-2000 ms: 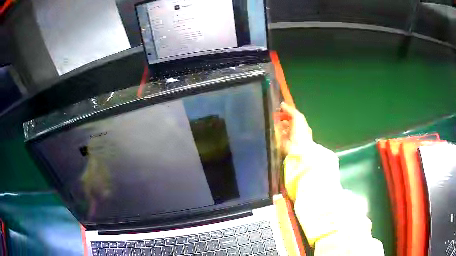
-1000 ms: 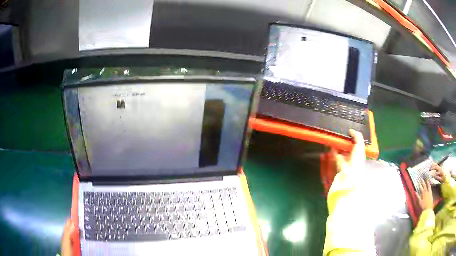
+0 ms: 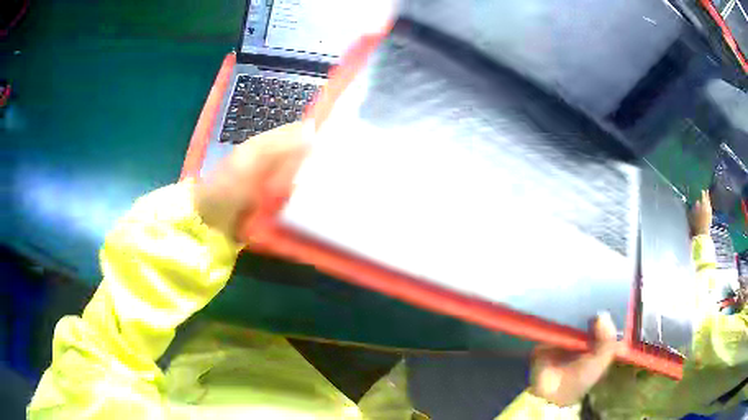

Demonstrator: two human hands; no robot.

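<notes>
An open laptop (image 3: pixel 459 189) with a silver-grey deck lies on a red-orange foam tray (image 3: pixel 426 289), tilted and blurred, in front of me. Glare whitens its palm rest. My left hand (image 3: pixel 258 176) holds the left side of the foam tray; its fingers are blurred. My right hand (image 3: pixel 574 361) grips the tray's front edge near the right corner, thumb on top. The laptop's screen (image 3: pixel 574 61) leans back at the upper right.
Another open laptop (image 3: pixel 271 102) on red-orange foam stands behind, at upper left, on the dark-green bench (image 3: pixel 90 164). At right are a shiny grey slab (image 3: pixel 666 262) and another person's hand (image 3: pixel 701 215) and yellow sleeve.
Both my hands now hold a foam tray with an open laptop, low and right of centre. Earlier only my right hand reached to a laptop on foam at the back. The view has shifted.
</notes>
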